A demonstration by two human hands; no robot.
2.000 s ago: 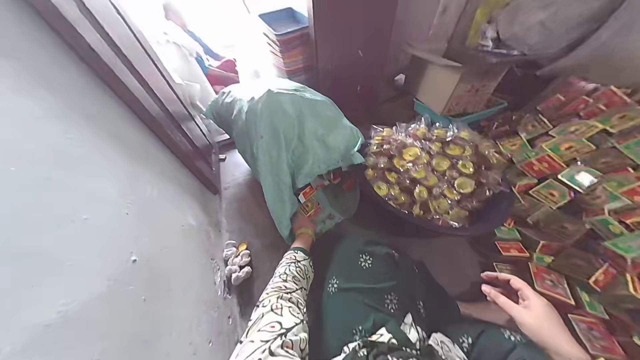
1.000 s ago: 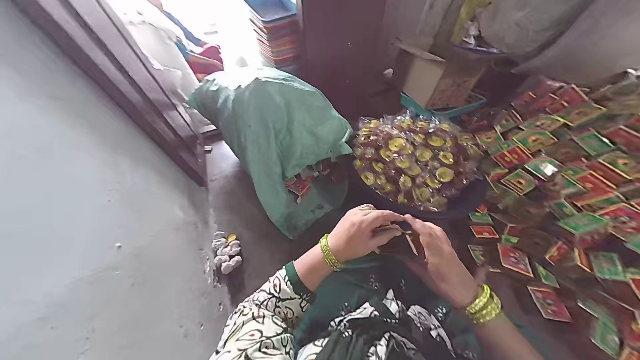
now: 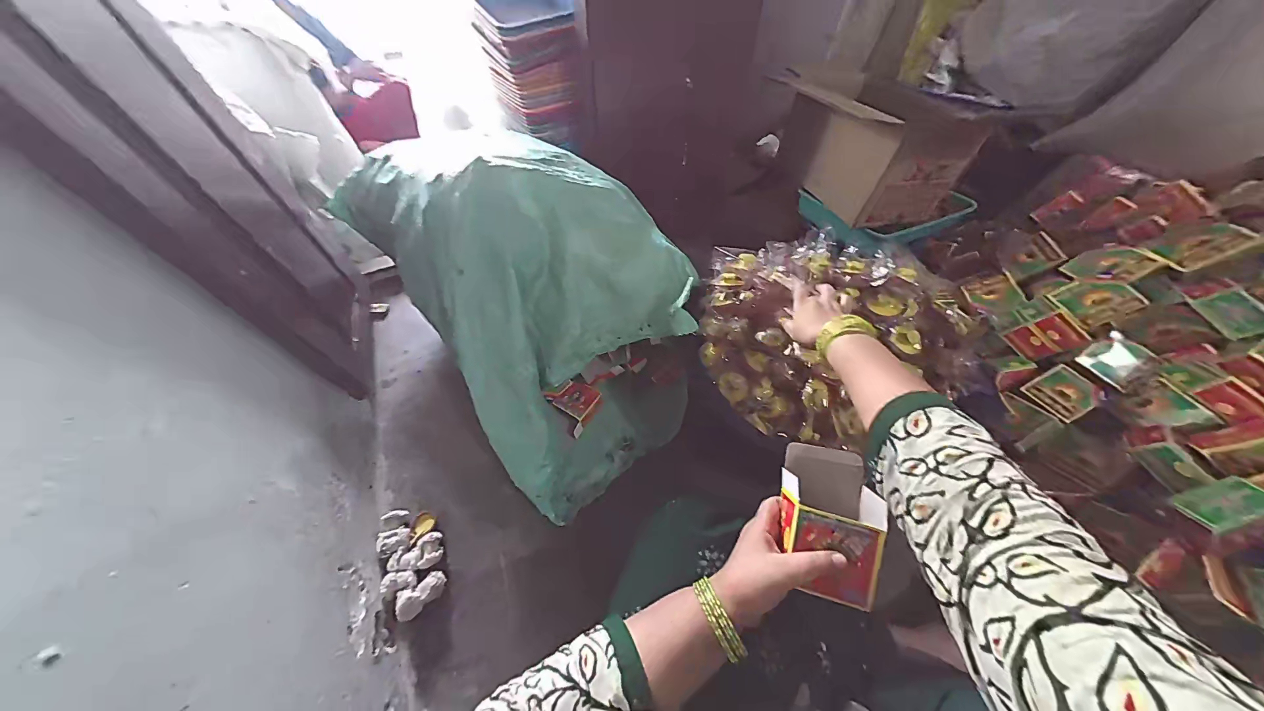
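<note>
My left hand [image 3: 775, 571] holds a small red and yellow printed cardboard box [image 3: 837, 553], its top flaps raised and its mouth open. Beyond it, my right hand [image 3: 816, 314] reaches onto a heap of clear plastic-wrapped packets with yellow round parts [image 3: 760, 380]; its fingertips touch the heap, and whether they pinch a packet cannot be told. Left of the heap lies a green woven sack [image 3: 533, 257], and small red printed boxes [image 3: 576, 398] show in its mouth.
Many red and green printed boxes [image 3: 1096, 296] cover the floor at right. A cardboard carton [image 3: 859, 158] stands in a teal tray [image 3: 953, 217] behind. Stacked trays [image 3: 533, 69] are by the doorway. Whitish lumps [image 3: 410, 568] lie beside the wall.
Two seconds ago my left hand was in the sack's mouth; then both hands met over my lap. Now the left holds an opened box, and the right has moved forward onto the packet heap.
</note>
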